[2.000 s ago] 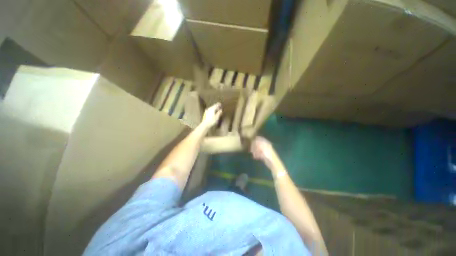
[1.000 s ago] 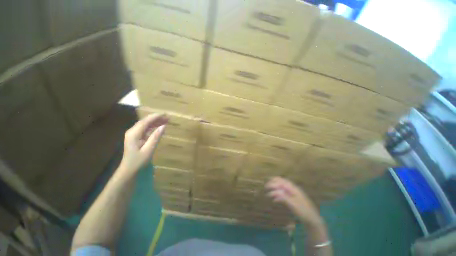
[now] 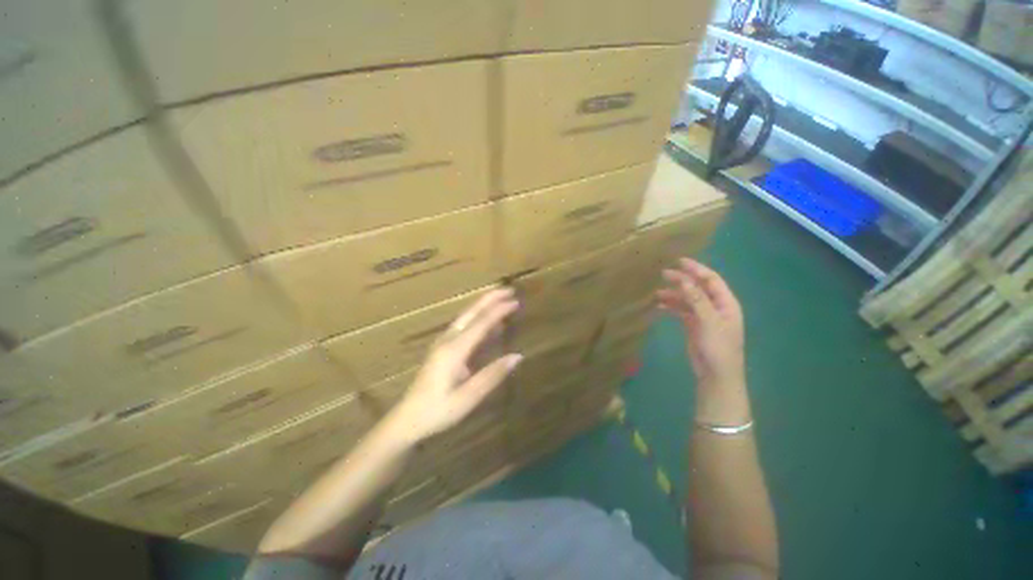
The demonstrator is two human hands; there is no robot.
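Stacked cartons (image 3: 397, 159) fill the left and middle of the view in tight rows. They are brown, with a dark printed logo and a line on each end. My left hand (image 3: 462, 368) is in front of the stack, fingers apart, holding nothing; its fingertips overlap the cartons and I cannot tell if they touch. My right hand (image 3: 708, 312) is raised at the stack's right end, fingers slightly curled and apart, empty. A bracelet is on the right wrist. A lower part of the stack (image 3: 683, 195) shows its top at the right end.
White shelving (image 3: 867, 102) stands at the upper right, with a blue crate (image 3: 821, 195) on a low shelf. A black loop handle (image 3: 742, 125) rises by the stack's far end. Wooden pallets (image 3: 974, 329) stand at the right edge. Yellow-black tape (image 3: 651, 453) marks the green floor.
The view has turned right and come closer to the carton stack. Both hands are still empty. The small brown piece handled two seconds ago is no longer in them.
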